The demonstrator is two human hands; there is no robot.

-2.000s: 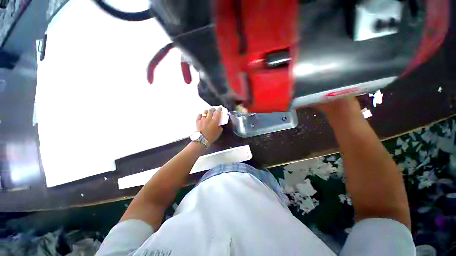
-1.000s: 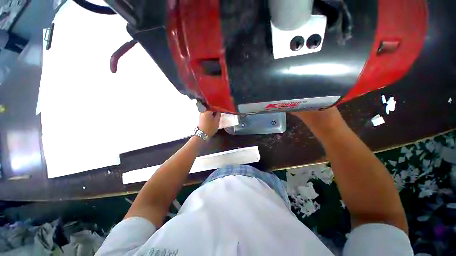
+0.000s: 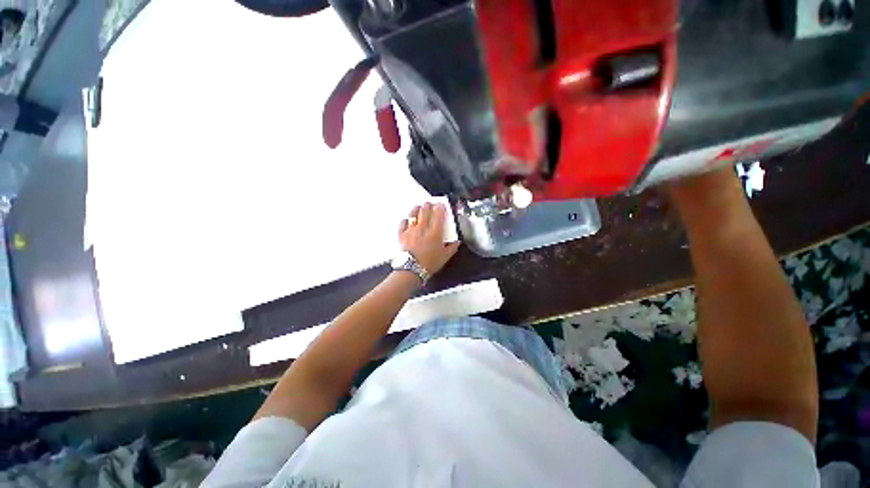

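The red and black cutting machine (image 3: 591, 105) fills the upper right, its motor close to the camera. Its grey base plate (image 3: 539, 229) lies on the table below. The white fabric lay (image 3: 248, 181) spreads to the left, with its right tip at the machine. My left hand (image 3: 428, 236) rests palm down on this tip, close beside the machine's foot area, fingers slightly spread. My right forearm reaches up behind the motor, which hides the right hand. The blade cannot be made out.
A long white cut strip (image 3: 448, 303) lies near the table's front edge, partly under my left forearm. Two red-tipped levers (image 3: 336, 119) stick out left of the motor. Small white scraps (image 3: 752, 178) lie on the dark table (image 3: 639, 253) at right. Many offcuts (image 3: 596, 357) lie below the edge.
The motor shows farther right than one second ago, partly through a shift of the view, and uncovers my left fingers and both levers. My left hand stays at the lay's tip.
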